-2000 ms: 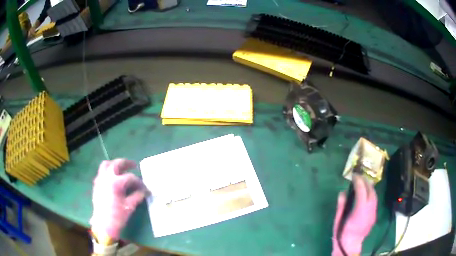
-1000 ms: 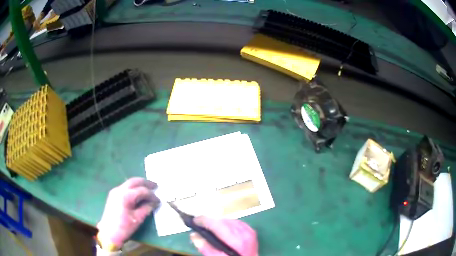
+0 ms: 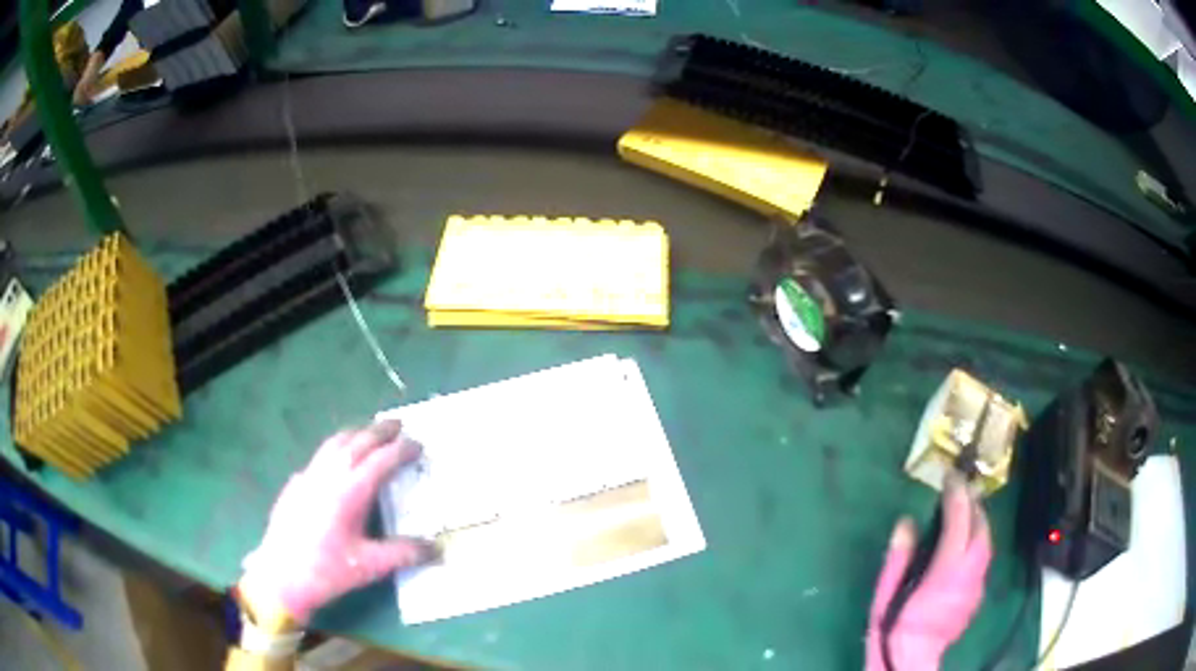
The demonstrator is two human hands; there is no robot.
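The white fixture (image 3: 538,452) lies flat and slightly turned on the green mat, with a brown-grey window near its lower right. My left hand (image 3: 335,524), in a pink glove, is at the fixture's left edge, thumb and fingers apart, fingertips over the edge. My right hand (image 3: 934,570), also gloved in pink, holds the black soldering iron (image 3: 929,537), its front end in the small cream-yellow box (image 3: 968,433). The thin solder wire (image 3: 357,315) hangs from above and ends just beyond my left fingertips.
A flat pile of yellow panels (image 3: 548,273) lies beyond the fixture. More yellow panels (image 3: 99,361) stand at left by a black rack (image 3: 276,282). The fan (image 3: 822,311) and soldering station (image 3: 1086,472) are at right. Beyond the dark belt lies another black rack (image 3: 826,112).
My right hand has moved from the fixture to the box at right with the iron. My left hand has opened, and the solder wire now hangs free of it.
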